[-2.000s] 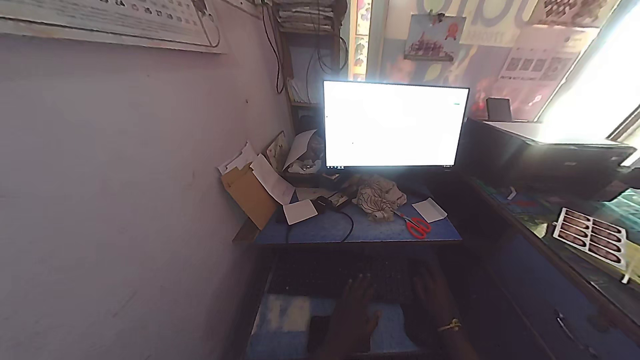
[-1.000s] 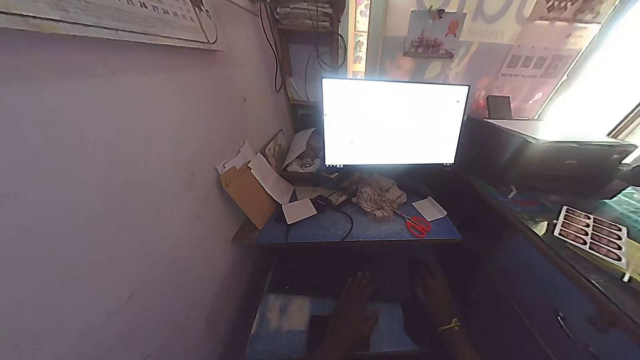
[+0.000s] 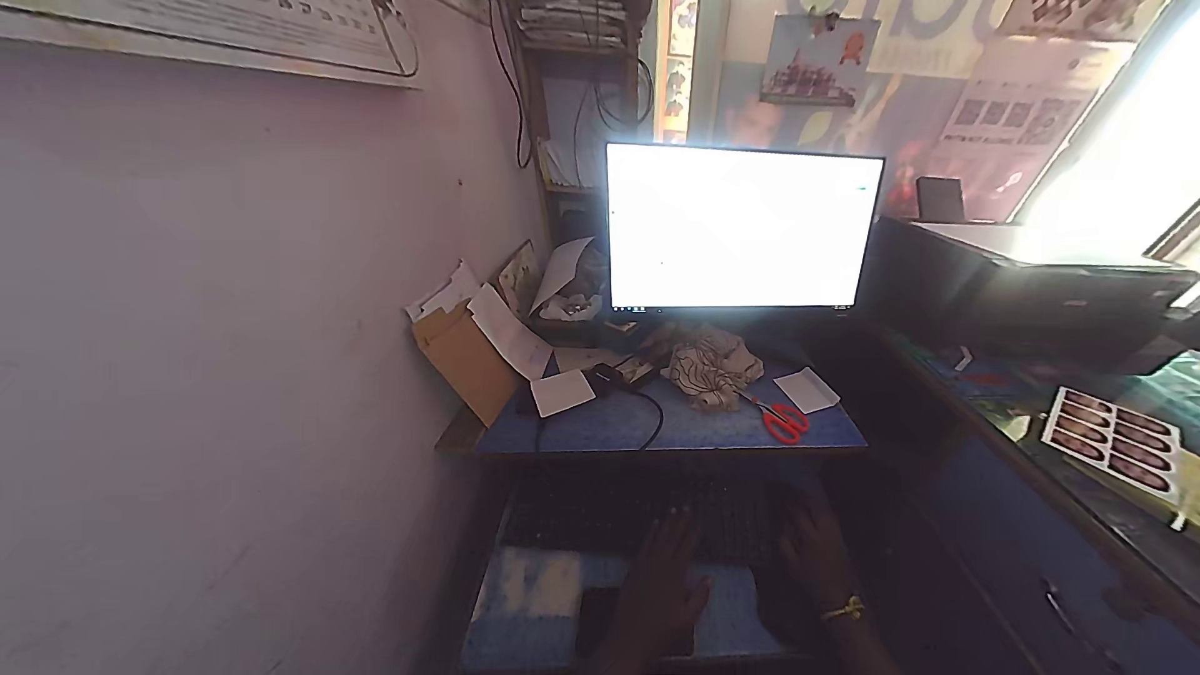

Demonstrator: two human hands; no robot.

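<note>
My left hand (image 3: 662,578) lies palm down with its fingertips at the lower edge of a dark keyboard (image 3: 600,511) on a blue pull-out tray (image 3: 536,647). A dark flat object (image 3: 596,619) is partly under that hand and wrist. My right hand (image 3: 814,542), with a yellow band on its wrist, is at the keyboard's right end, over something dark; the shade hides whether its fingers grip a mouse. Beyond the hands a monitor (image 3: 745,230) with a mostly white screen stands on the blue desk.
On the desk (image 3: 684,431) lie red-handled scissors (image 3: 784,422), a crumpled cloth (image 3: 712,366), a white paper (image 3: 808,390), a black cable (image 3: 660,412) and a brown envelope (image 3: 466,361). A wall borders the left; a black printer (image 3: 1012,300) and a photo sheet (image 3: 1114,441) are on the right.
</note>
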